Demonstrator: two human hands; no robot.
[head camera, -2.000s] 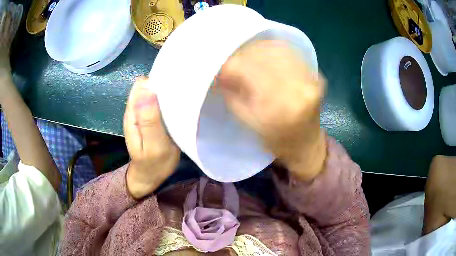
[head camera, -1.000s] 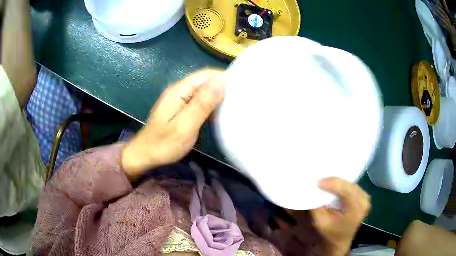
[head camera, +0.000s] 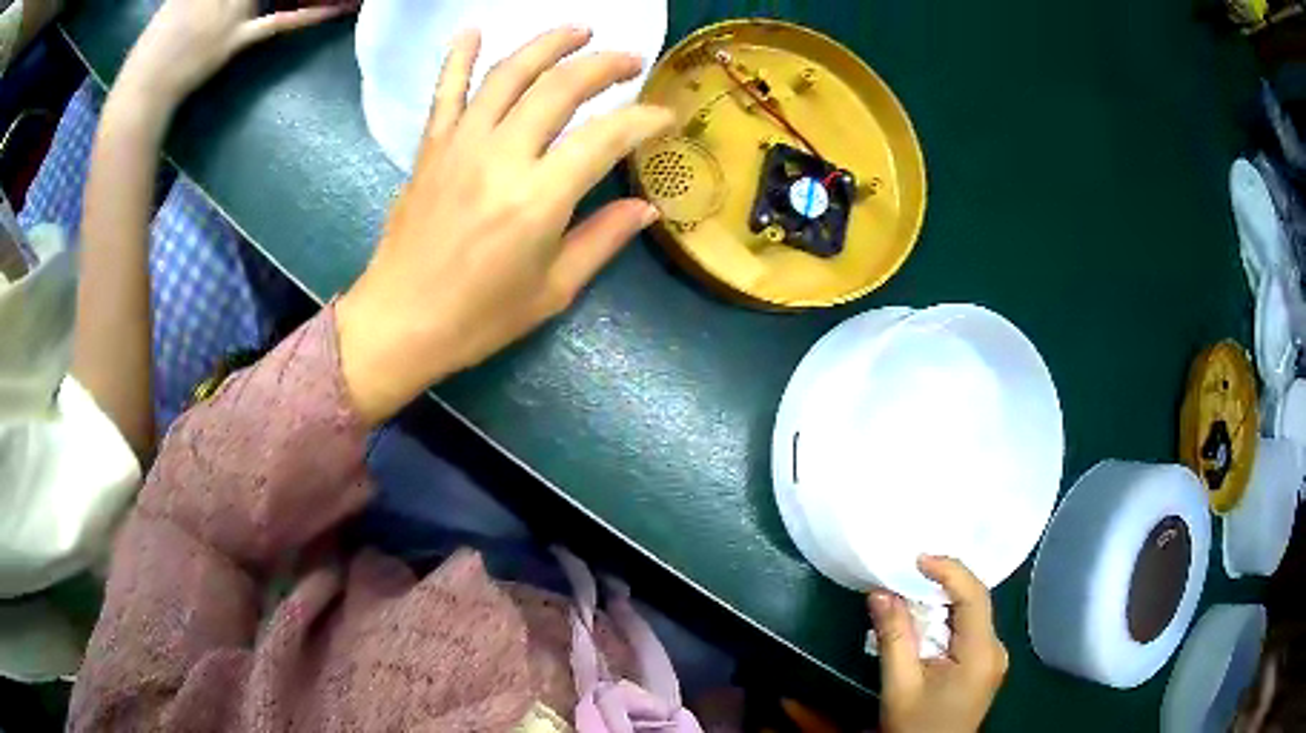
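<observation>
The white water tank (head camera: 931, 444) stands on the green table, right of centre. My right hand (head camera: 945, 652) is at its near rim, with the thumb and fingers around the rim and a small crumpled white cloth (head camera: 928, 630) in the fingers. My left hand (head camera: 480, 229) is spread and empty over the near edge of another white tub (head camera: 537, 50) at the top; whether it touches the tub is unclear. A mustard-gold base (head camera: 716, 236) lies between the tubs, with a black fan (head camera: 805, 201), thin wires and a round vent grille (head camera: 670, 175) inside.
A white cover with a brown disc (head camera: 1110, 573) stands at the right on the table (head camera: 630, 415). Beyond it are another gold base (head camera: 1220, 408) and pale white shells (head camera: 1217, 673). Another person's arm (head camera: 118, 272) reaches in at the upper left.
The white tank has come down from my hands onto the table at the right. My left hand has let go and moved up and left to the other tub. The view has turned.
</observation>
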